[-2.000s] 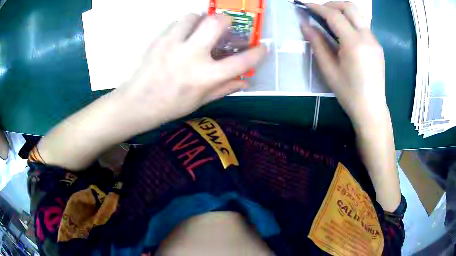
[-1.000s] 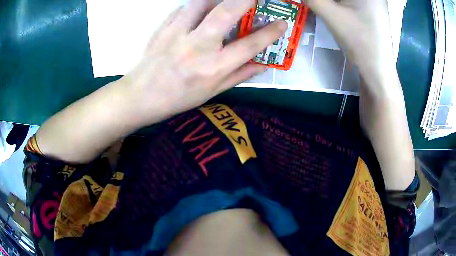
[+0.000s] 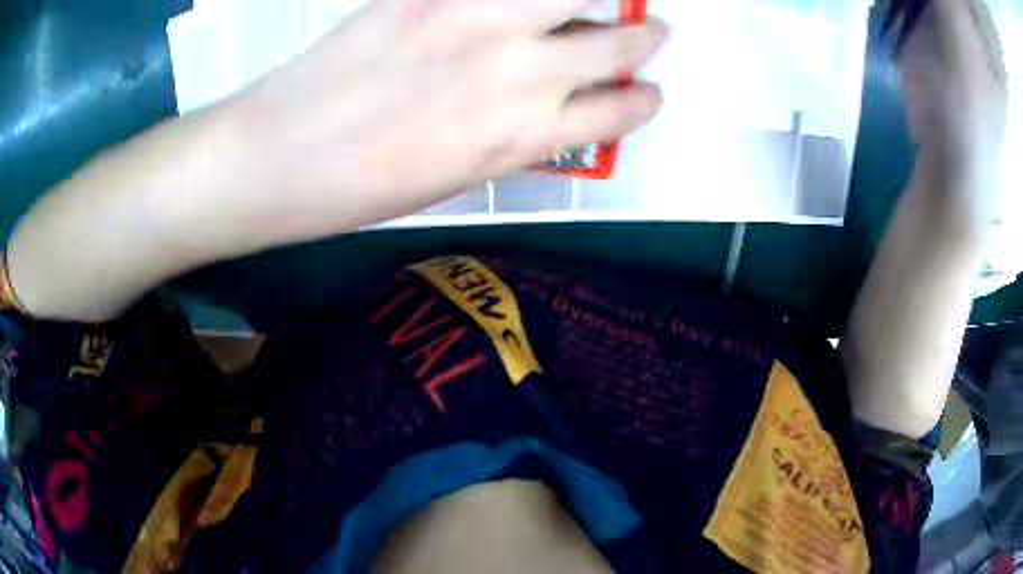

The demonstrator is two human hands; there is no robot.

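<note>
My left hand is shut on the orange-red phone housing. Its fingers lie across the housing and hide most of it; a strip of right rim and the lower corner show, with a little silvery board inside. White sheets with grey rectangles lie beneath, strongly glared. My right hand is blurred at the upper right, beyond the sheets' right edge and apart from the housing. A dark, slim tool shows blurred at its fingers, cut by the top edge.
The dark green bench top shows at left and along the sheets' front edge. Spare white sheets lie at the far right, partly behind my right forearm. Dark clothing, perhaps another person's, shows at the right rim.
My right hand has moved away from the housing to the far right. My left hand still holds the housing and now covers more of it. The view has shifted, and the sheets look brighter.
</note>
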